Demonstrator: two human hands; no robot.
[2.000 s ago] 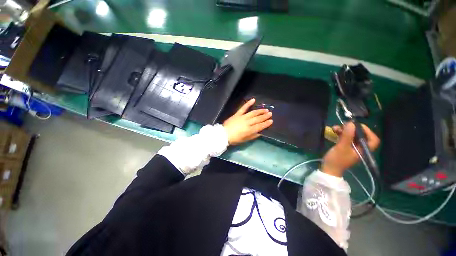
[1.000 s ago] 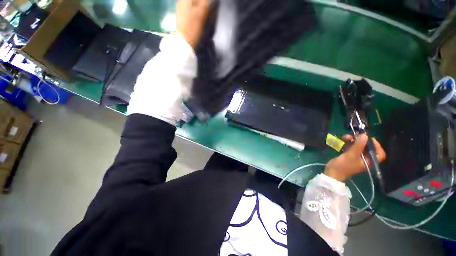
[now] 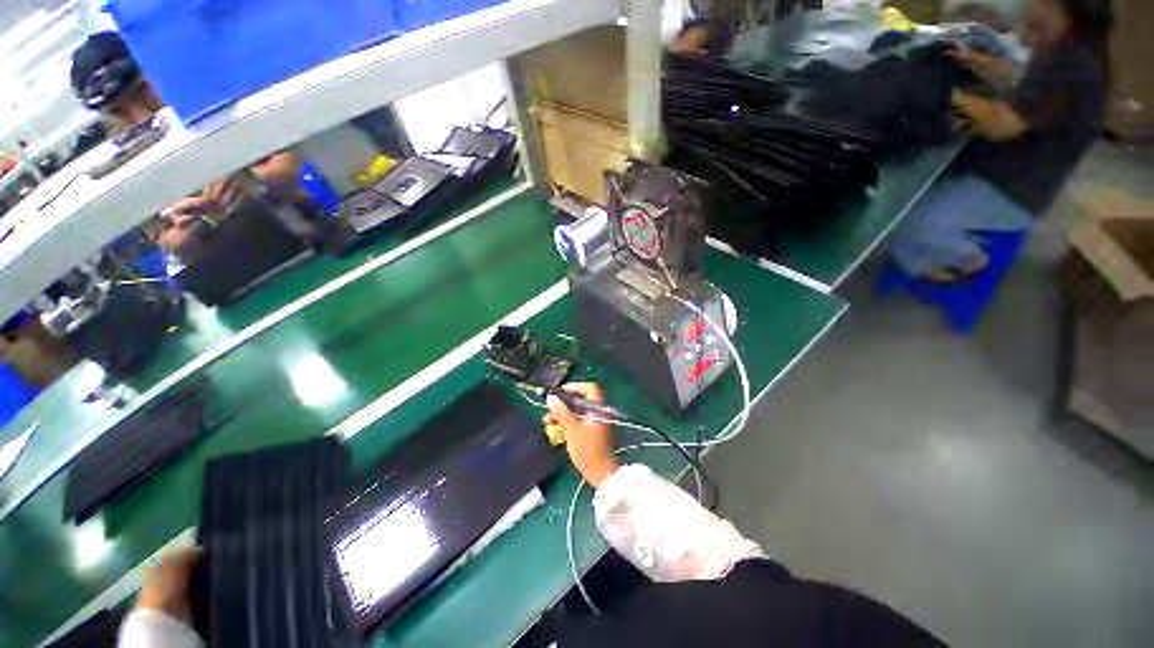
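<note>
My left hand (image 3: pixel 171 585) is at the lower left and holds the left edge of a black ribbed panel (image 3: pixel 272 544); its fingers are partly hidden behind the panel. Another black panel (image 3: pixel 443 487) lies flat on the green bench just right of it, with a bright reflection on its left part. My right hand (image 3: pixel 582 433) is beyond the flat panel's right end and grips the black handle of the soldering iron (image 3: pixel 592 406). The iron's tip is by the small black iron stand (image 3: pixel 525 358); contact cannot be told.
The soldering station (image 3: pixel 652 332) with red displays stands right of the stand, pale cable (image 3: pixel 747 392) looping from it. A ribbed panel (image 3: pixel 137 449) lies at far left. Other workers sit across the bench and at upper right, by a blue stool (image 3: pixel 959 272) and carton (image 3: pixel 1114 317).
The view has swung to the right and up. The left hand's panel, raised and blurred a second ago, is now lower, beside the flat panel. The right hand still holds the iron.
</note>
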